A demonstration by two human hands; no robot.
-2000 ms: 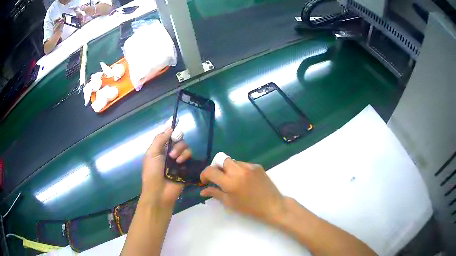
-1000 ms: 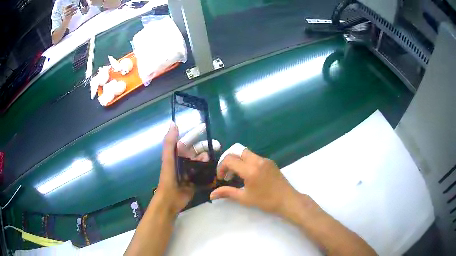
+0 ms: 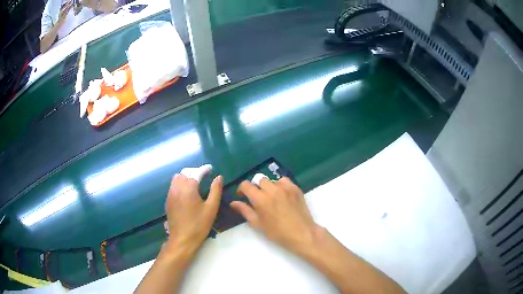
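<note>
A black phone-sized frame (image 3: pixel 230 215) lies flat at the near edge of the green belt, with a small silver patch at its far right end. My right hand (image 3: pixel 281 211) is over it with fingers apart, covering part of it. Whether the fingertips touch it I cannot tell. My left hand (image 3: pixel 190 209) is at the frame's left, thumb and fingers apart, with nothing visible in it. White finger cots show on both hands. Another black frame (image 3: pixel 135 237) lies just left of my left hand, its right end partly hidden.
More black frames (image 3: pixel 67 251) lie in a row at the left. A white sheet (image 3: pixel 395 198) edges the green belt (image 3: pixel 287 138). Across a dark belt are an orange tray (image 3: pixel 129 103) with white items, a metal post (image 3: pixel 200 49) and a person (image 3: pixel 66 26). Grey machinery stands right.
The frame held upright in my left hand is now flat on the belt, and that hand has let go. The separate frame seen at the right two seconds ago is gone from there.
</note>
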